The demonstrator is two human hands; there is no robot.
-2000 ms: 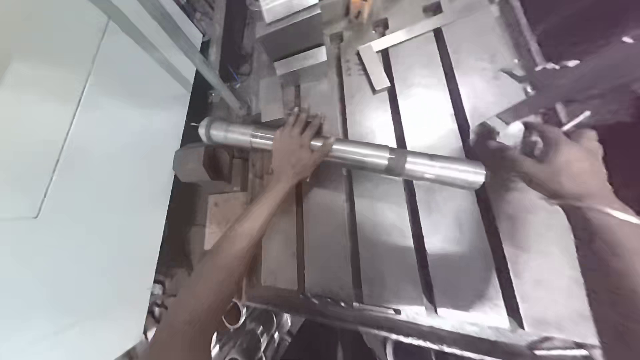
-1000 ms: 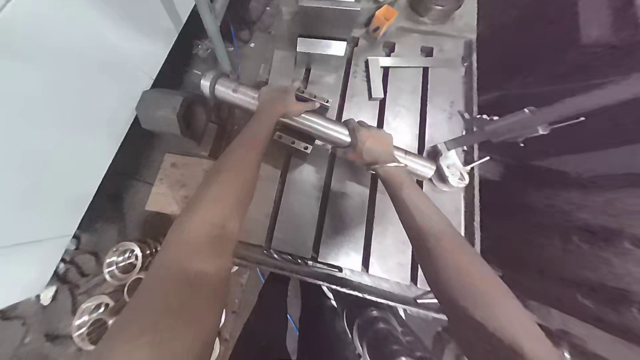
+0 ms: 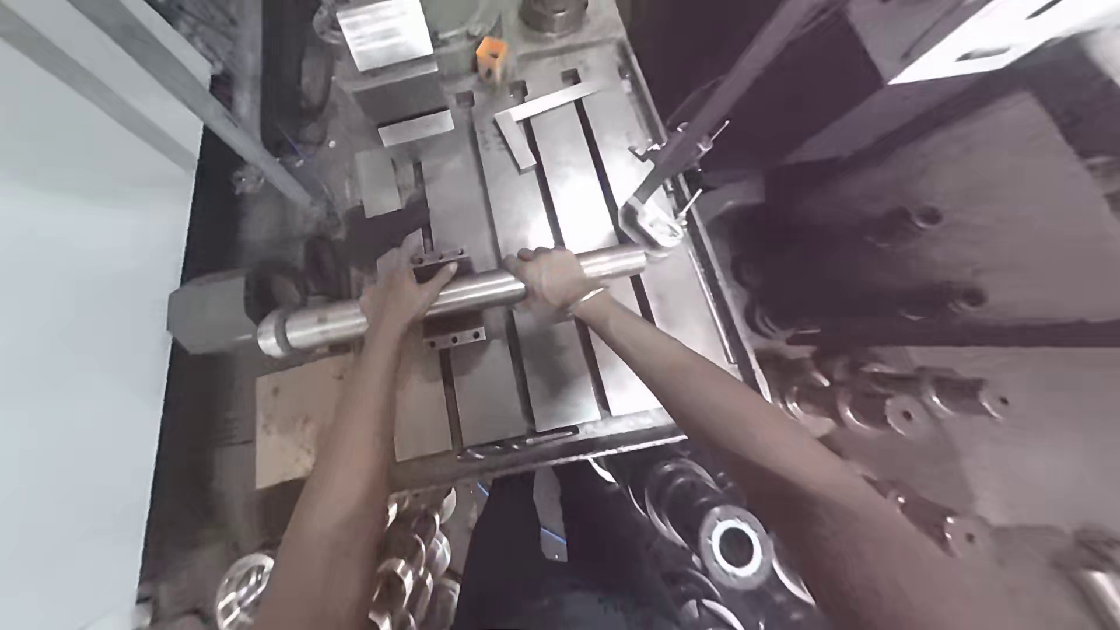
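Observation:
A long polished metal shaft (image 3: 481,291) lies across a T-slotted machine table (image 3: 560,376), its left end lower and past the table's left side. My left hand (image 3: 398,293) grips the shaft left of its middle, with the thumb along the top. My right hand (image 3: 553,278) is wrapped around it right of the middle. Between my hands, a block with drilled holes (image 3: 455,338) shows on both sides of the shaft, and the shaft appears to rest on it. The right end of the shaft is beside a bright metal fitting (image 3: 652,225) on a slanted bar.
A steel try square (image 3: 525,114), an orange block (image 3: 492,59) and a large metal block (image 3: 389,70) are at the back. A dark hexagonal part (image 3: 210,312) sits at the left. Ring-shaped metal parts (image 3: 735,547) lie below the front edge. A white panel (image 3: 79,306) stands at the far left.
My right hand, near the bright fitting two seconds ago, is now around the shaft. The shaft now lies across the drilled block, farther left over the table's side. The view has shifted.

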